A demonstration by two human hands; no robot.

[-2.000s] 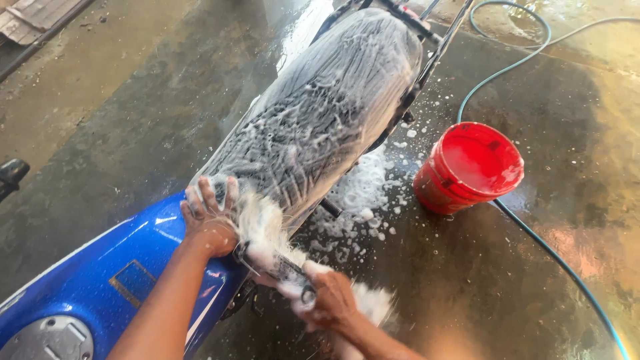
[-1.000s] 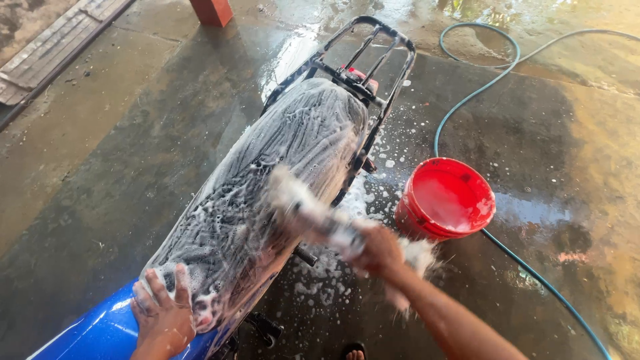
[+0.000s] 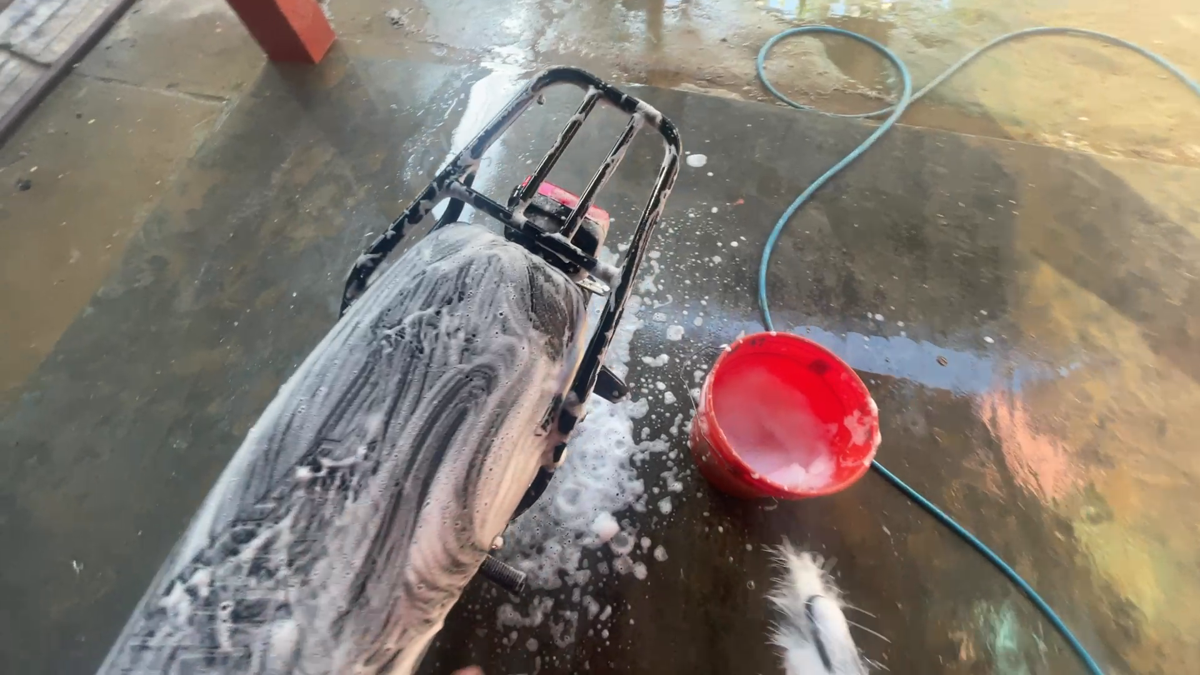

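Streaky white soap foam covers the motorcycle seat (image 3: 403,441), which runs from the bottom left up to the black metal rear rack (image 3: 614,178). Under the rack shows a red tail light (image 3: 572,202). The white bristles of a brush (image 3: 814,619) poke in at the bottom edge, below the red bucket (image 3: 787,412) of sudsy water. Neither hand can be made out; a small skin-coloured patch at the bottom edge beside the seat is too little to identify. What holds the brush is out of frame.
A blue-green hose (image 3: 834,169) loops on the wet concrete floor and passes behind the bucket. Foam (image 3: 591,487) lies between motorcycle and bucket. A red post base (image 3: 286,28) stands at the top left, near wooden planks (image 3: 47,42). A foot peg (image 3: 503,574) juts out beside the seat.
My left hand, earlier on the front of the seat, is out of view. The brush, which my right hand held over the seat, is now at the bottom edge, right of the motorcycle.
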